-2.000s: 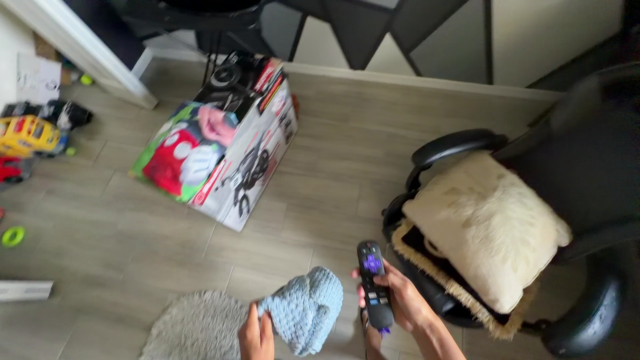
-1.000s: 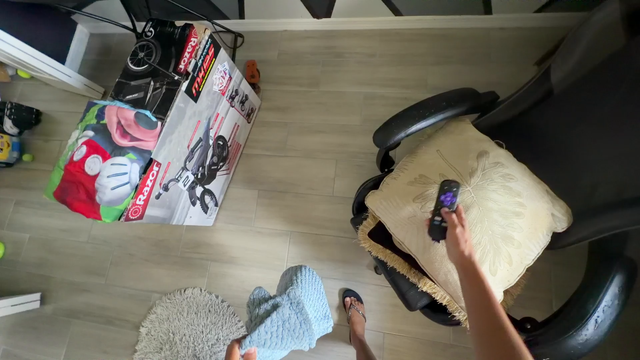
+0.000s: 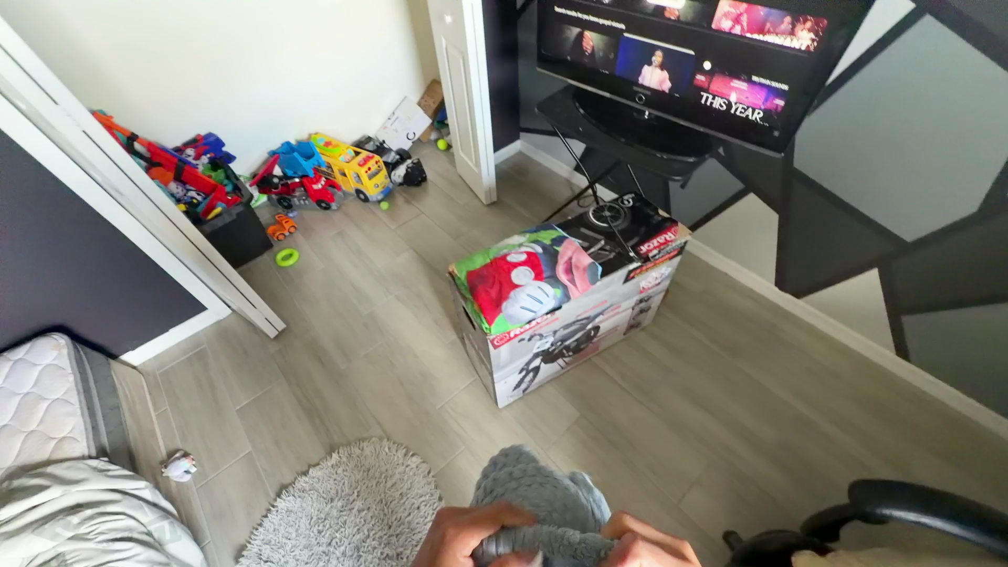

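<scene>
A grey-blue knitted item [image 3: 539, 488] is held at the bottom centre between both hands. My left hand [image 3: 476, 535] grips its thick rolled edge, thumb along the near side. On the same edge, to the right, my right hand [image 3: 642, 543] has its fingers closed. The item's rounded, textured part extends beyond the hands over the floor. No remote shows in either hand.
A printed Razor carton [image 3: 583, 339] stands ahead on the floor, a colourful cloth on top. Behind it a television [image 3: 669, 71] sits on a black stand. Toys [image 3: 354, 169], a round shaggy rug [image 3: 354, 504], a mattress [image 3: 39, 394] and a chair armrest [image 3: 929, 504] are around.
My right hand has let go of the remote, which was over the cushion on the chair, and now holds the knitted item with my left. The view has swung up toward the television.
</scene>
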